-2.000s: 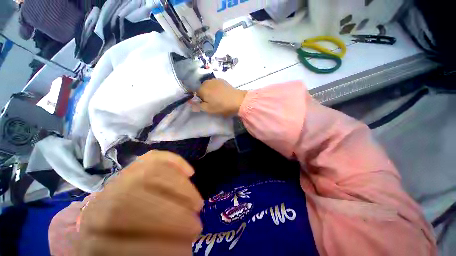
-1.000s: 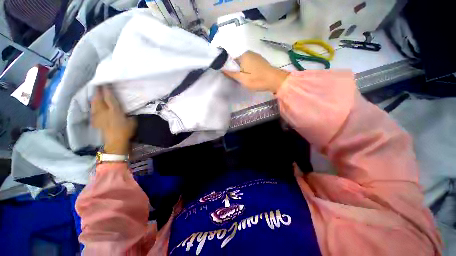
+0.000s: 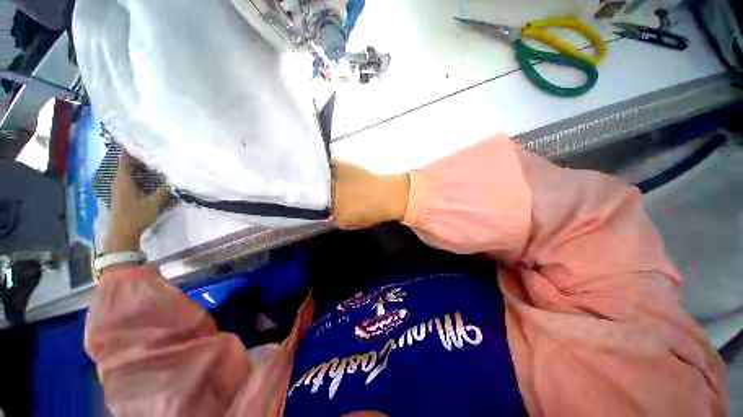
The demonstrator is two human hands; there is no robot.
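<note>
The pale grey-white garment body (image 3: pixel 220 106) lies over the machine table, left of and below the needle. A dark navy band (image 3: pixel 252 208) runs along its near edge. My right hand (image 3: pixel 367 194) holds the garment's near right corner, its fingers partly hidden by the cloth. My left hand (image 3: pixel 133 199) is at the garment's left edge, on a checked fabric part (image 3: pixel 110 175), its fingers partly under the cloth. The presser foot and needle (image 3: pixel 326 61) are at the top under a bright lamp, beside the cloth's right edge.
Shears with green and yellow handles (image 3: pixel 562 57) lie right of the needle, with thread snips (image 3: pixel 652 34) beyond them. A ruler strip (image 3: pixel 586 134) runs along the table's front edge. More grey cloth (image 3: pixel 692 220) lies at the right. A red and white object (image 3: pixel 50 142) stands at the left.
The garment has been turned and spread, its navy band now along the near edge. My left hand has moved left to the checked part. My right hand has moved left and nearer to me.
</note>
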